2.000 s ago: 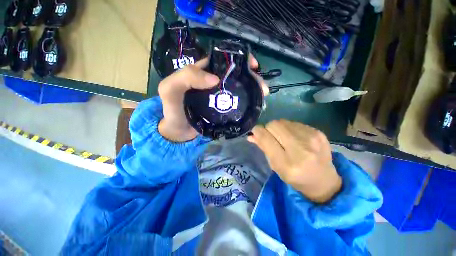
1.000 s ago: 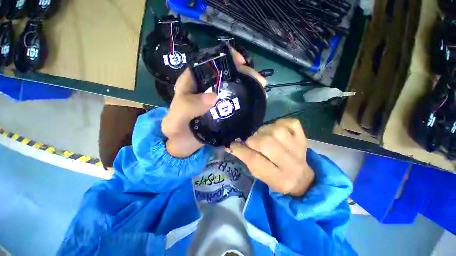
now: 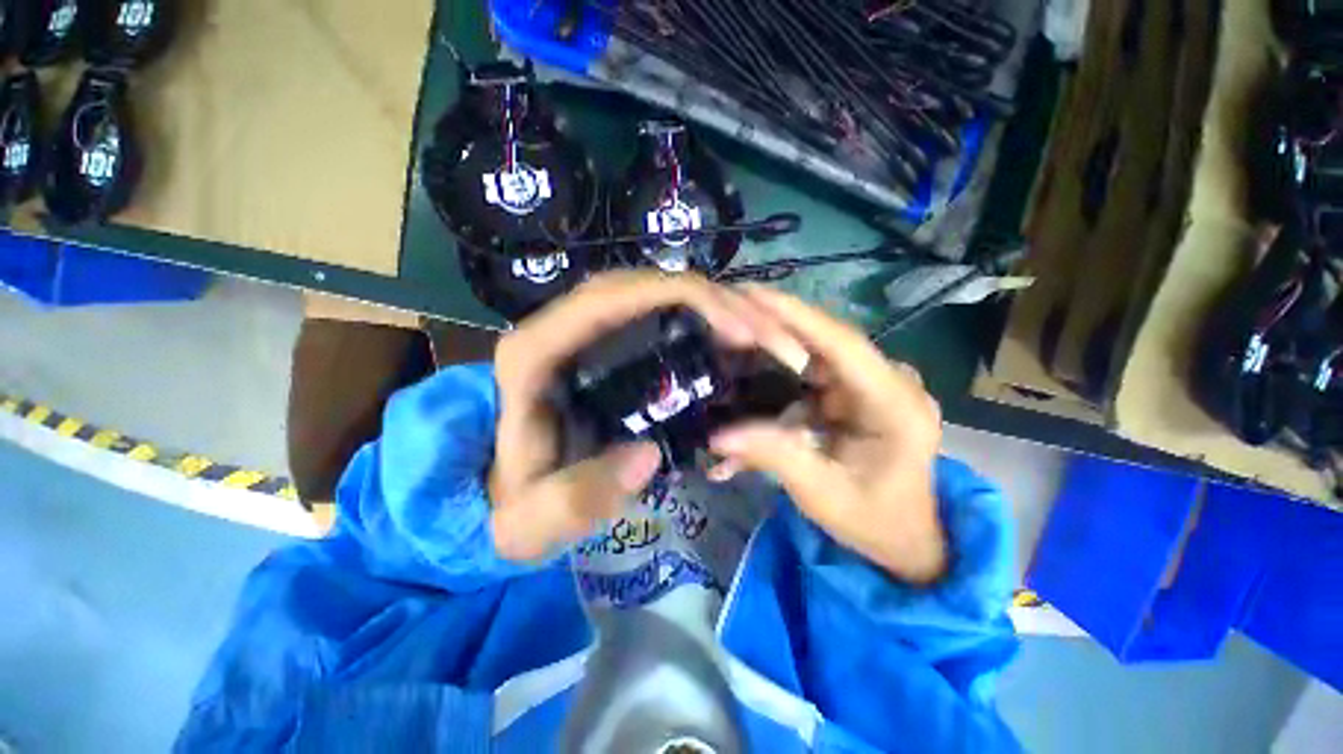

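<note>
A round black housing [image 3: 648, 386] is held between both hands near the bench's front edge, tilted and partly covered by fingers. A white patch shows inside it. My left hand [image 3: 567, 442] grips its left side, thumb at the near end. My right hand [image 3: 840, 427] is curled around its right side, thumb at the near end. Its rim and neck are blurred or hidden. Other housings, one at the upper left [image 3: 508, 170] and one farther right [image 3: 675, 206], lie on the bench behind. Thin black cables [image 3: 751, 230] lie across them.
A cable heap [image 3: 766, 67] lies on grey wrap with a blue tray [image 3: 567, 37]. A whitish bottle [image 3: 965, 284] lies right of the hands. Housings stand on cardboard [image 3: 280, 133] at left and at far right. Blue bins [image 3: 1134, 552] and a cardboard box [image 3: 346, 390] are below the bench.
The held housing has turned and tilted, so its open face shows less. My right hand has moved up from its near rim to wrap its right side. More housings behind are uncovered.
</note>
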